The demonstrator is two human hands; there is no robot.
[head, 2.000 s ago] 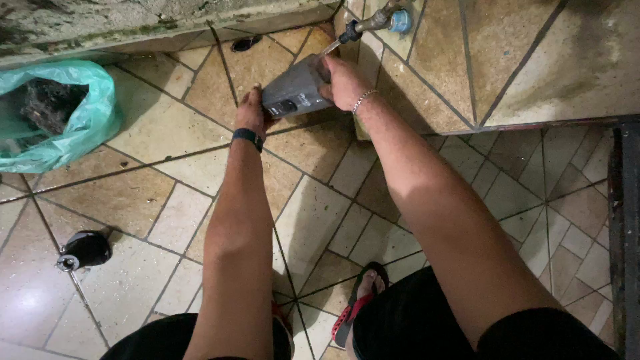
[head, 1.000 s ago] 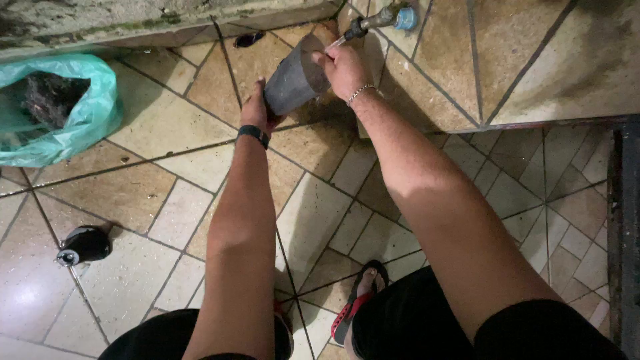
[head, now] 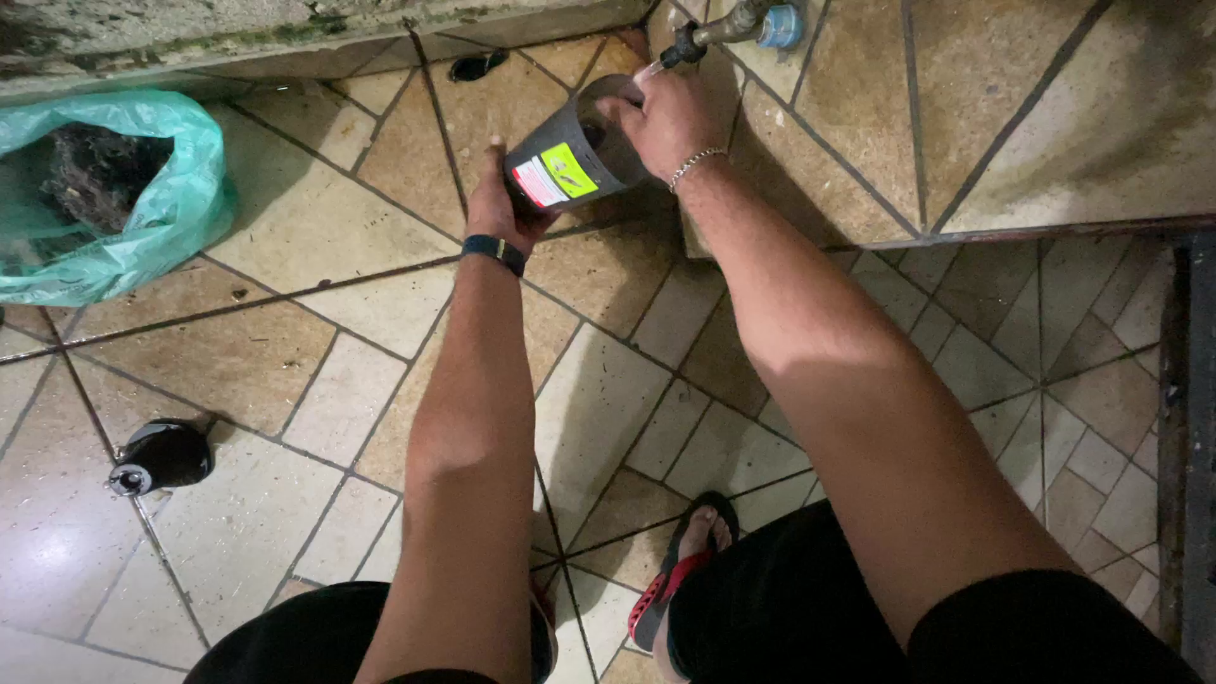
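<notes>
A dark grey plastic container (head: pixel 546 142), open at one end and bearing a yellow, white and red label, is tilted beneath a black-tipped wall tap (head: pixel 684 46). Water runs from the tap toward the container's mouth. My left hand (head: pixel 499 199) grips the container's closed lower end. At the mouth is my right hand (head: pixel 665 119), with its fingers partly inside the rim beside the stream; whether they pinch the wall or only rub it cannot be told.
On the left, a green plastic bag (head: pixel 190 204) holds a dark, fibrous clump (head: pixel 100 176). A black cone-shaped part (head: pixel 166 456) lies on the wet tiled floor. Near the wall is a dark drain hole (head: pixel 477 66). A raised tiled ledge (head: pixel 988 133) borders the upper right.
The container has been turned in my hands, so its yellow label now faces up, where plain grey wall showed a second ago. Both hands stay close to the tap.
</notes>
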